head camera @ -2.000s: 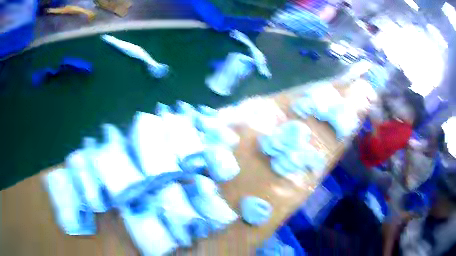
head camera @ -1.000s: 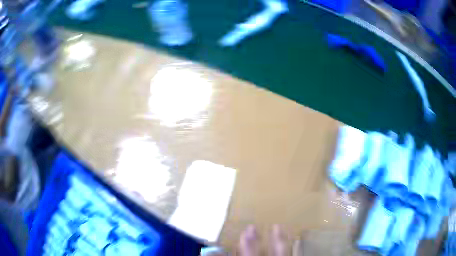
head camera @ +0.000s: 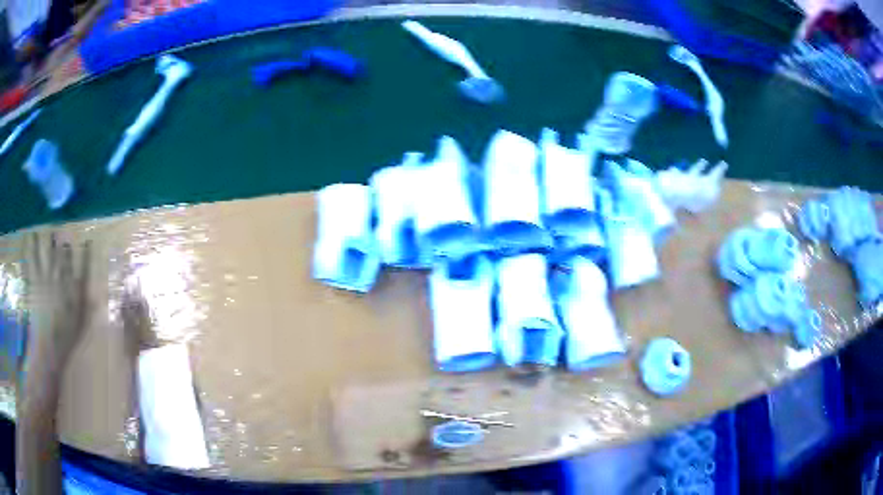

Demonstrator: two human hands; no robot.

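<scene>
My left hand [head camera: 60, 280] is blurred at the far left, raised with fingers apart, and looks empty. I do not make out my right hand; a blurred brown shape above the white card [head camera: 174, 408] is unclear. Light-blue hollow body shells [head camera: 463, 314] stand in two rows on the bench. A light-blue ring part [head camera: 665, 365] lies to their right. A small oval cup [head camera: 457, 434] is on the stained cardboard pad [head camera: 382, 425], with thin pale sticks [head camera: 470, 417] just behind it.
The green belt [head camera: 232, 135] behind carries limb-like parts [head camera: 145, 116], blue pieces [head camera: 308, 66] and tubes [head camera: 623, 111]. More ring parts [head camera: 765, 276] are piled right. A bin of rings [head camera: 687, 459] sits below the bench edge.
The view has swung right from the left side of the bench. The body shells now show near the middle. The hand seen at the bottom edge earlier has given way to one at the far left.
</scene>
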